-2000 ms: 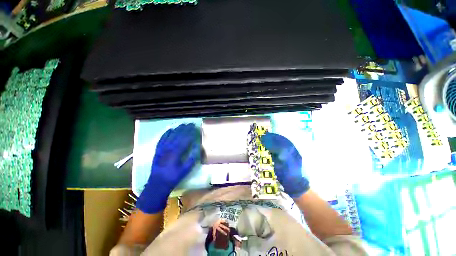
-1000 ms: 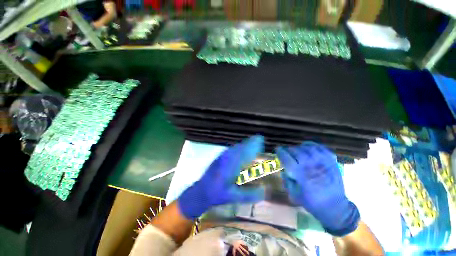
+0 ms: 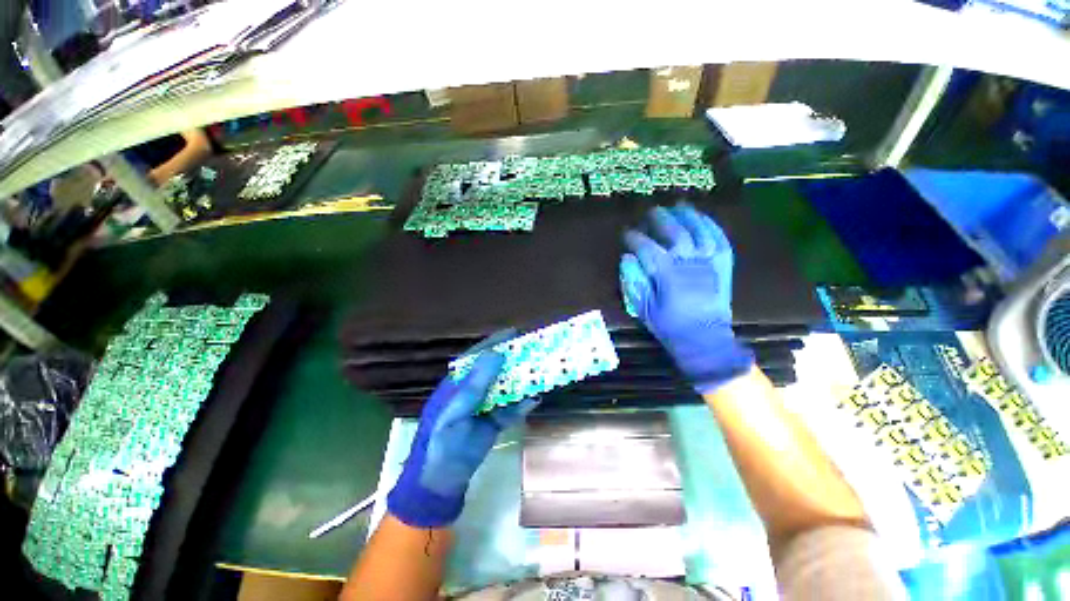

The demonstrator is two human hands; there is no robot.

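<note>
My left hand [image 3: 458,434], in a blue glove, grips the left end of a pale-green circuit board panel [image 3: 552,362], solder side up, above the front edge of the black foam sheets [image 3: 552,276]. My right hand [image 3: 683,282], gloved and slightly blurred, is over the foam's right part, palm down with fingers forward. A bit of green shows at its left edge; whether it holds a board I cannot tell. Rows of separated boards [image 3: 505,188] lie on the foam's far side. The dark-grey work block [image 3: 601,472] lies near my body with nothing on it.
At left, another foam stack [image 3: 223,434] bears many green boards [image 3: 129,434]. Panels with yellow parts [image 3: 915,434] lie at right beside a white fan [image 3: 1044,317]. A blue bin [image 3: 997,223] stands far right. A thin white strip [image 3: 343,514] lies left of the block. A shelf crosses above.
The panel has turned from yellow side up to solder side up and moved onto the left, in my left hand. My right hand has moved forward over the foam. The view has shifted.
</note>
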